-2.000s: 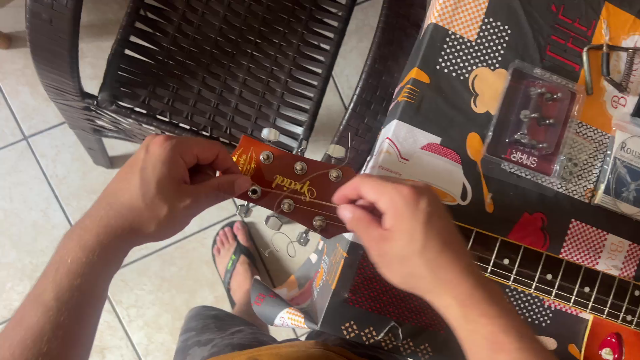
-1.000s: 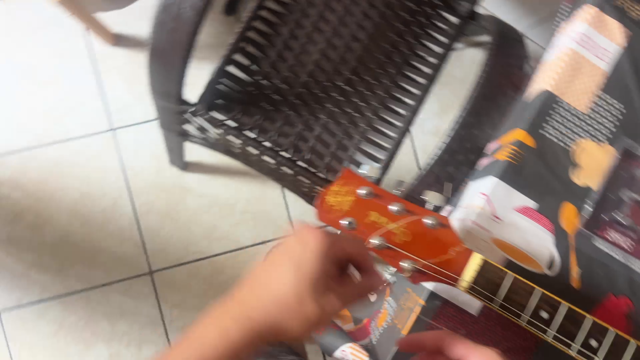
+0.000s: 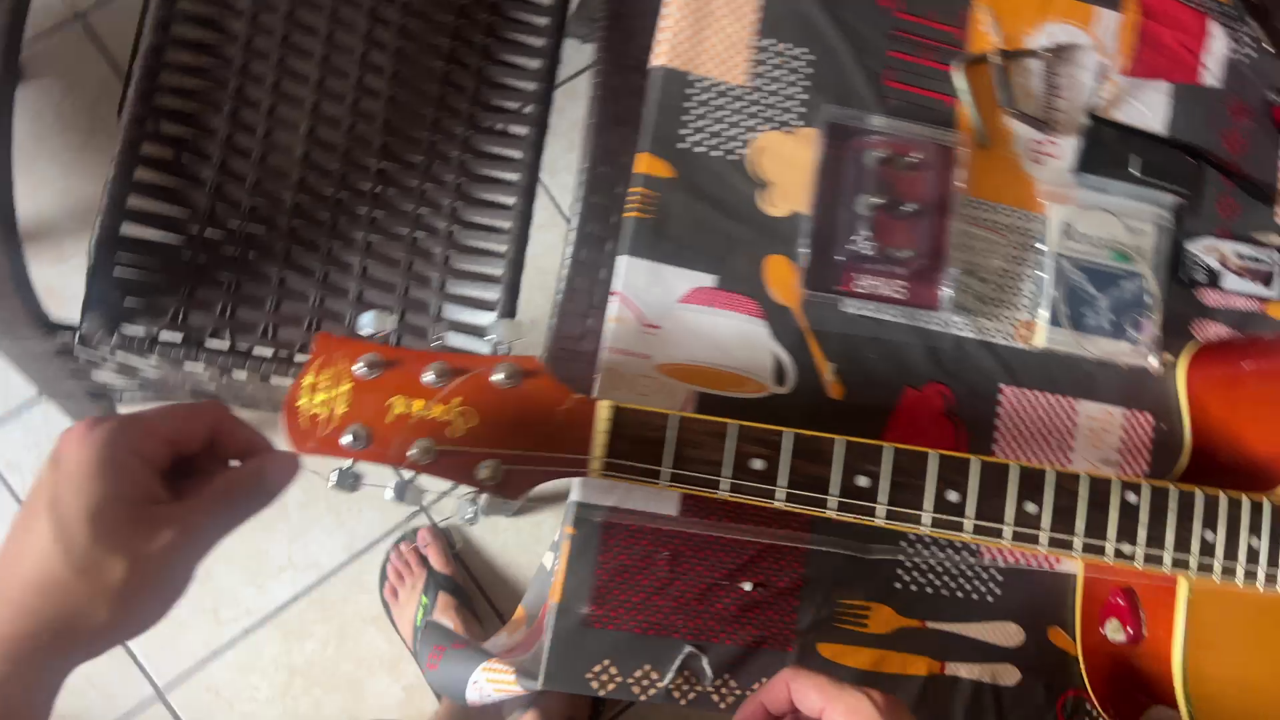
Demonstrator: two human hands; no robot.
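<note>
An electric guitar's red-orange headstock (image 3: 430, 410) reaches past the table's left edge, its metal tuning pegs along both sides. The dark fretted neck (image 3: 850, 485) runs right to the orange body (image 3: 1130, 620). Thin strings lie along the neck's lower side. My left hand (image 3: 150, 530) is just left of the headstock tip, thumb and fingertips pinched together; whether a string end is between them cannot be told. Only the fingers of my right hand (image 3: 820, 697) show at the bottom edge, below the neck, beside the table edge; what they hold is hidden.
A brown woven chair (image 3: 330, 170) stands behind the headstock. On the patterned tablecloth (image 3: 700, 570) lie a clear pack of hardware (image 3: 885, 210), a string packet (image 3: 1105, 275) and a bent metal tool (image 3: 970, 100). A sandaled foot (image 3: 425, 590) is on the tiled floor below.
Both hands were at the headstock two seconds ago. My left hand has moved off its tip to the left, and my right hand has gone down to the bottom edge. The view has shifted.
</note>
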